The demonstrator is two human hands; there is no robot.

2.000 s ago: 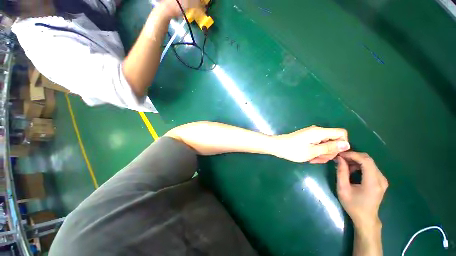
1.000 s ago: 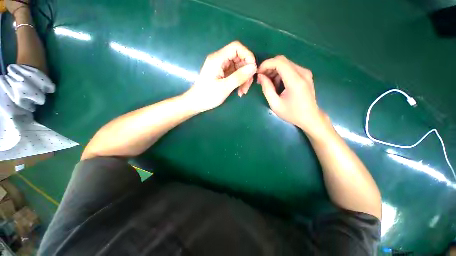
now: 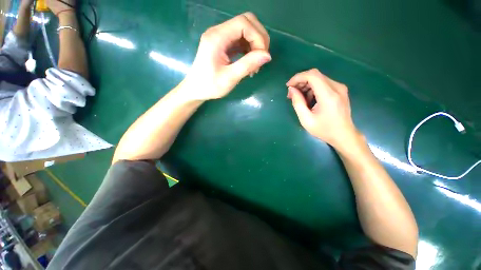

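My left hand [image 3: 227, 58] is raised above the green bench [image 3: 248, 158], its thumb tip against the curled index finger. My right hand [image 3: 321, 105] is to its right and a little nearer to me, its thumb and index fingertips close together. The two hands are apart. No part shows clearly in either hand; anything between the fingertips is too small or hidden to tell.
A white cable [image 3: 413, 138] with a small plug lies curved on the bench at right. At far left are another person's arm [image 3: 72, 50], a yellow tool [image 3: 42, 5] and black cords [image 3: 94, 23]. Cardboard boxes [image 3: 46, 215] stand on the floor at lower left.
My hands, whose fingertips met a second ago, are now apart, the left farther up and left, the right to the right. The camera view has also shifted.
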